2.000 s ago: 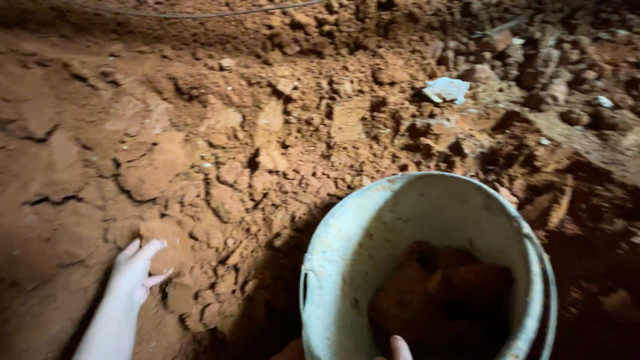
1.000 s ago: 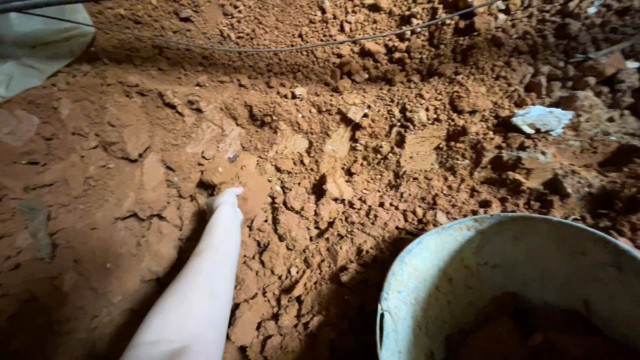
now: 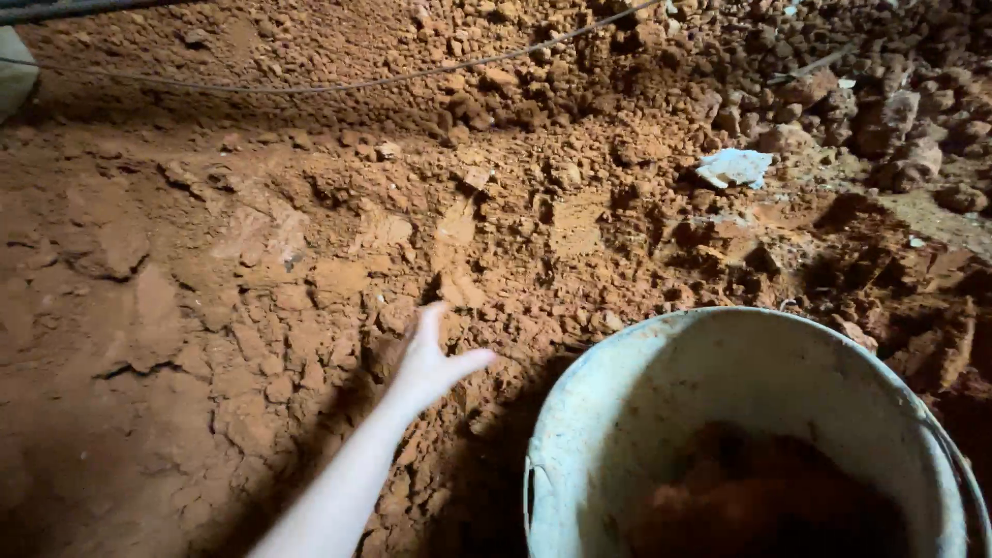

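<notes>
My left hand reaches over the loose reddish-brown soil, thumb and a finger spread apart, with nothing seen in its grasp. To its right stands a pale, dirt-smeared bucket with a wire handle at its side. Dark clods of earth lie in the shaded bottom of the bucket. My right hand does not show in this view.
A thin cable runs across the soil at the back. A pale crumpled scrap lies beyond the bucket, near rocky rubble. At the upper left edge are a whitish object and a dark pipe or bar.
My left hand has moved right over the soil, toward the bucket. Fingers of my right hand, seen at the bucket two seconds ago, are out of view. The view has shifted.
</notes>
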